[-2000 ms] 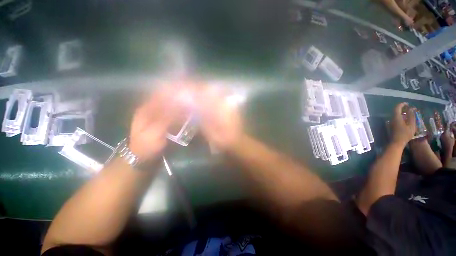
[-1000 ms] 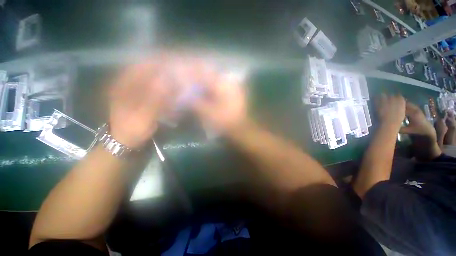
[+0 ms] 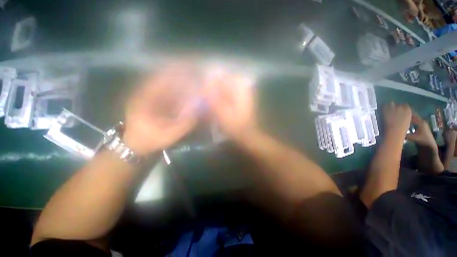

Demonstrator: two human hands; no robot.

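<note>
My left hand (image 3: 163, 105), with a metal-band watch at the wrist, and my right hand (image 3: 231, 103) are close together over the green bench. Both are strongly blurred. A small pale or bluish thing (image 3: 199, 105) shows faintly between the fingertips; its shape cannot be told, nor which hand holds it. A thin shiny metal shaft (image 3: 167, 157) with a dark handle lies below my left hand, near the bench edge. A white frame (image 3: 75, 136) lies tilted beside my left wrist.
More white frames (image 3: 21, 103) lie at the left. Overlapping frame stacks (image 3: 346, 131) stand at the right. A pale guide rail (image 3: 285, 69) crosses behind my hands, with single frames (image 3: 320, 49) beyond it. Another person's hands and arms (image 3: 397, 125) are at the right.
My hands stay together at the centre, with the fingers closer over the small thing than before. The frame that showed below them two seconds ago is no longer clearly visible. The view has shifted slightly.
</note>
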